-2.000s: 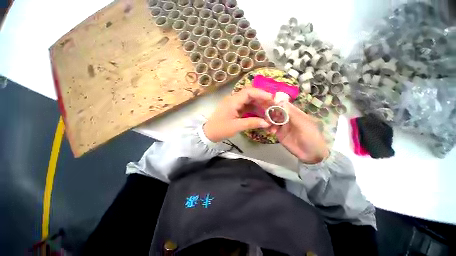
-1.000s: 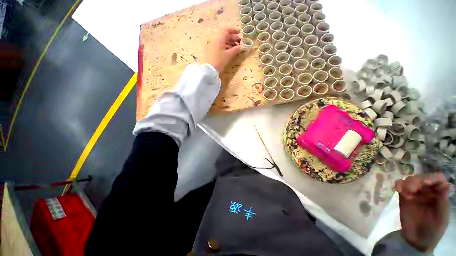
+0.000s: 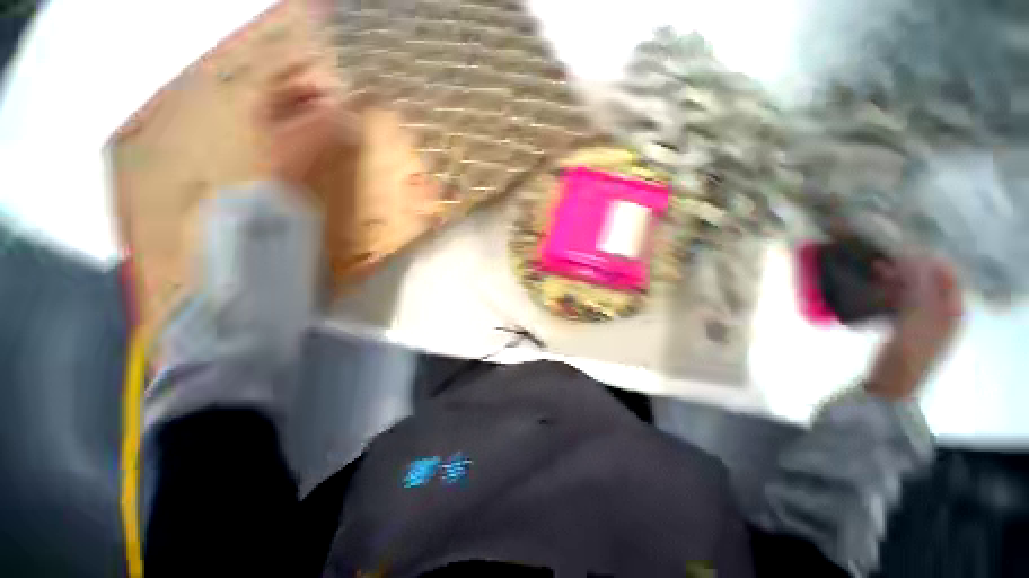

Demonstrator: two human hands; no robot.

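The view is motion-blurred. My left hand (image 3: 310, 130) is over the bare part of the wooden board (image 3: 203, 192), left of the rows of upright rings (image 3: 474, 102). Blur hides whether it holds anything. My right hand (image 3: 925, 316) is at the right edge of the black pad (image 3: 852, 282) with its pink edge, and its fingertips overlap it. I cannot tell whether they grip it. The pink block (image 3: 573, 231) lies on the speckled round stand (image 3: 581, 303) with a pale rectangular piece (image 3: 624, 229) on top.
A loose ring pile (image 3: 717, 124) lies right of the stand. A clear plastic bag (image 3: 970, 203) is at the far right. A thin dark tool (image 3: 519, 336) lies near the table's front edge. A stained base sheet (image 3: 717, 327) is under the stand.
The view has swung right. My left hand has moved back from the ring rows to bare board. My right hand is now at the black pad, which was out of view one second ago.
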